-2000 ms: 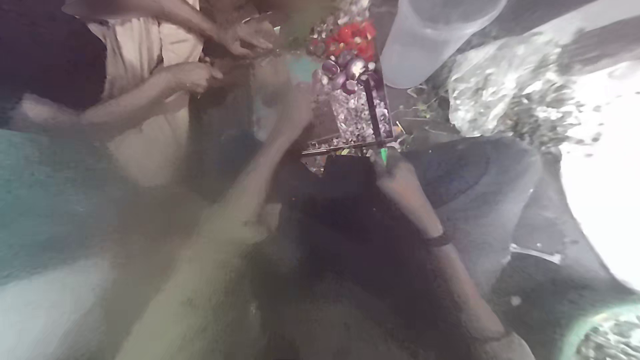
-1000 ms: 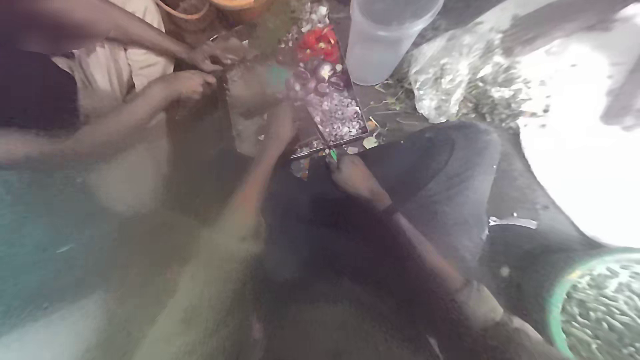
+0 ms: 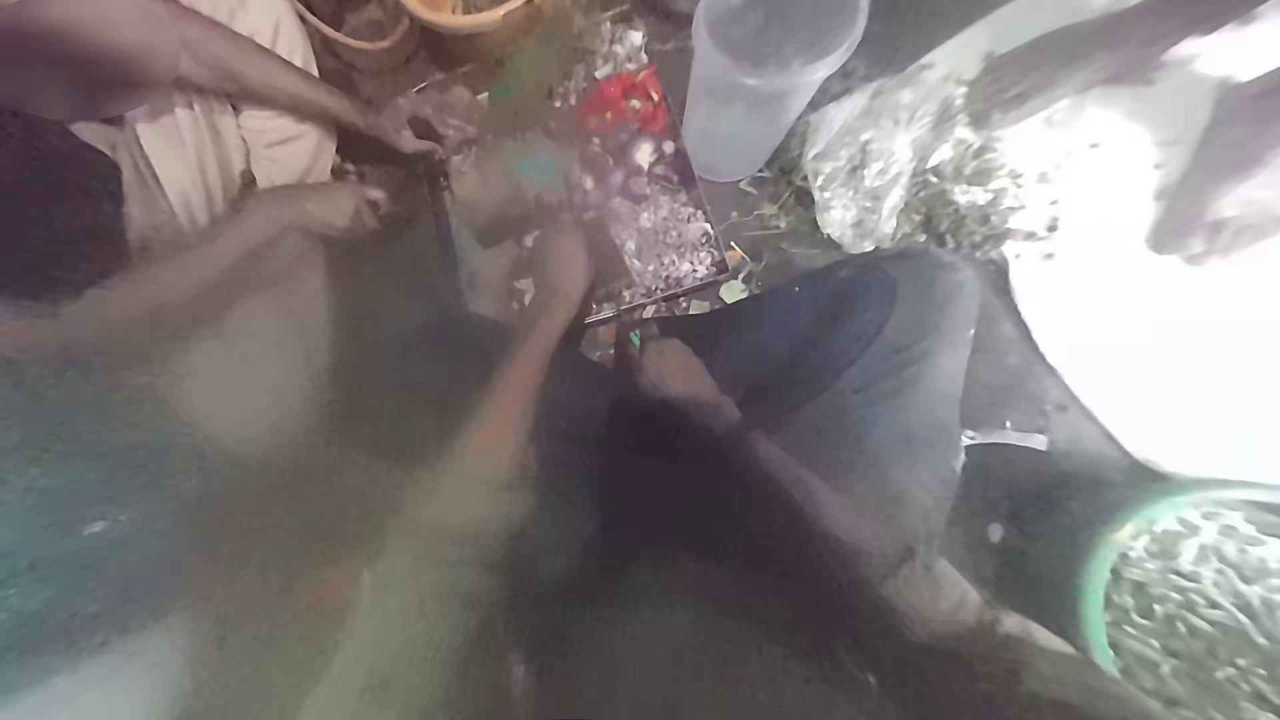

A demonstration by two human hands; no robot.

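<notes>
The view is hazy. My right hand (image 3: 685,375) is closed around a knife handle with a green part (image 3: 636,340), near the front edge of a dark tray. My left hand (image 3: 560,250) reaches over the tray's left part; its fingers are blurred and what they hold cannot be told. On the tray lie chopped pale pieces (image 3: 668,240), which look like onion, and a heap of red pieces (image 3: 628,100) at the back. Purplish round things, perhaps onions, lie between them. A blurred blue-green patch (image 3: 540,168) shows just beyond my left hand.
Another person's hands (image 3: 345,205) are close by at the left. A translucent plastic container (image 3: 765,90) stands right of the tray, beside a clear plastic bag (image 3: 865,170) and green scraps. Orange-rimmed containers (image 3: 465,18) stand at the back. A green-rimmed basket (image 3: 1095,590) of pale green pieces sits lower right.
The view has shifted to the right since the first frame. The knife blade, seen pointing up over the tray earlier, is no longer distinct. Both hands remain by the tray.
</notes>
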